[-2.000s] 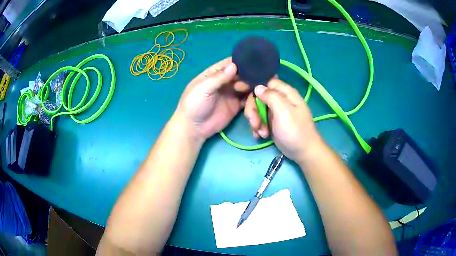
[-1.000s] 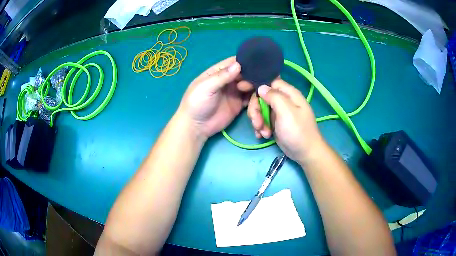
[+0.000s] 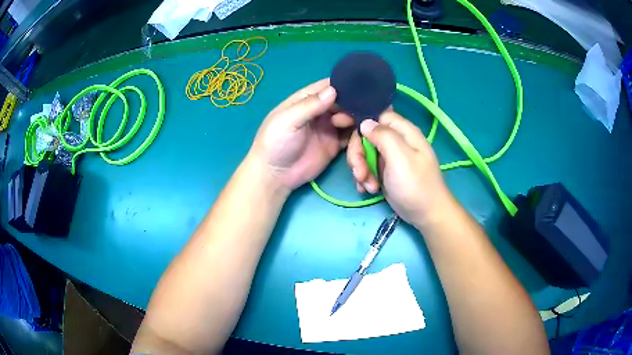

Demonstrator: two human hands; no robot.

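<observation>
A round black head (image 3: 363, 84) is held up over the middle of the bench, its flat matte face towards me. My left hand (image 3: 299, 135) grips its left edge, thumb at the rim. My right hand (image 3: 396, 163) pinches the bottom of the head where the green cable (image 3: 461, 142) joins it. The fingers behind the head are partly hidden. The cable loops right and behind the hands to the black main unit (image 3: 563, 232), which lies tilted on the bench at the right.
A pen (image 3: 364, 267) lies on a white paper slip (image 3: 360, 308) near the front. Rubber bands (image 3: 225, 80) lie at the back left. Other black units (image 3: 45, 200) with coiled green leads (image 3: 128, 118) stand at the left. Plastic bags (image 3: 599, 83) lie at the far edge. A cardboard box (image 3: 90, 322) is at lower left.
The hands and head keep the same hold. The whole view has shifted slightly, with the bench items a little further right in the picture.
</observation>
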